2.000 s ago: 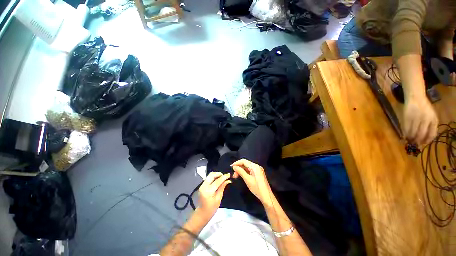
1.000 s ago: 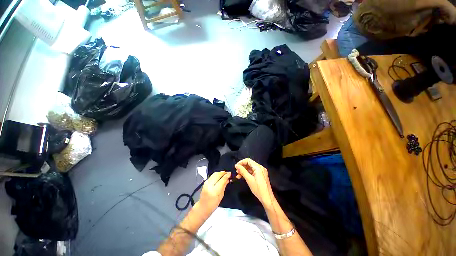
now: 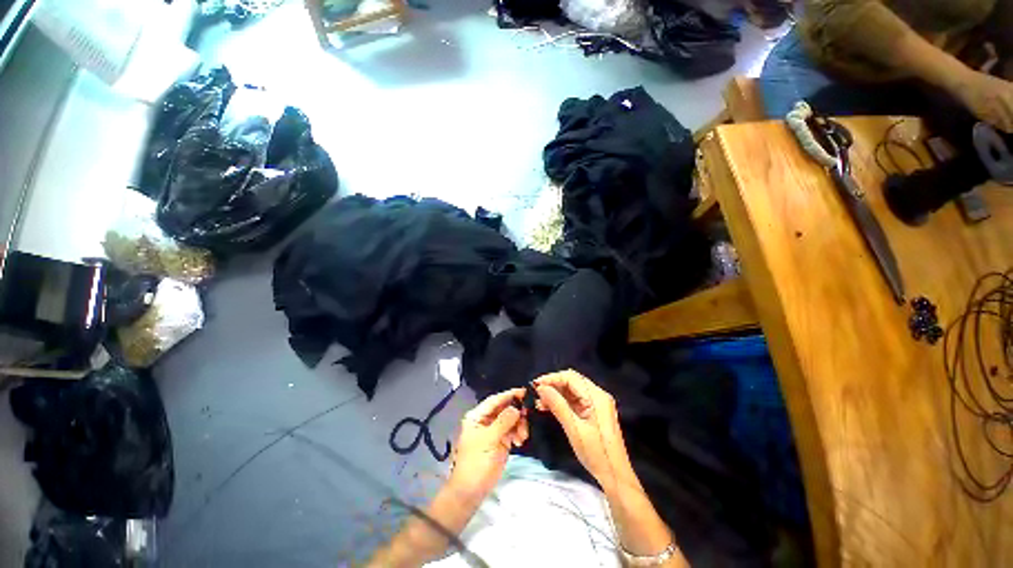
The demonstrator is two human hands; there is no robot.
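My left hand (image 3: 485, 442) and my right hand (image 3: 580, 419) meet over my lap. Their fingertips pinch a small black piece (image 3: 530, 396) between them; it is too small to tell whether it is cloth, cord or a stopper. Black cloth (image 3: 575, 322) covers my lap beyond the hands. A dark looped cord (image 3: 413, 435) shows to the left of my left hand, above the grey floor. A small white patch (image 3: 449, 369) lies just above that loop.
On the wooden table (image 3: 778, 322) at right lie shears (image 3: 866, 222), a cluster of tiny black pieces (image 3: 924, 320), a cord coil (image 3: 983, 388) and a black spool (image 3: 933, 189). A person's arm (image 3: 944, 69) reaches over the far end. Black garments (image 3: 389, 277) and bin bags (image 3: 239, 178) lie on the floor.
My hands have come together, and a black piece now shows between the fingertips. The other person's hand has left the black cluster and is now near the spool.
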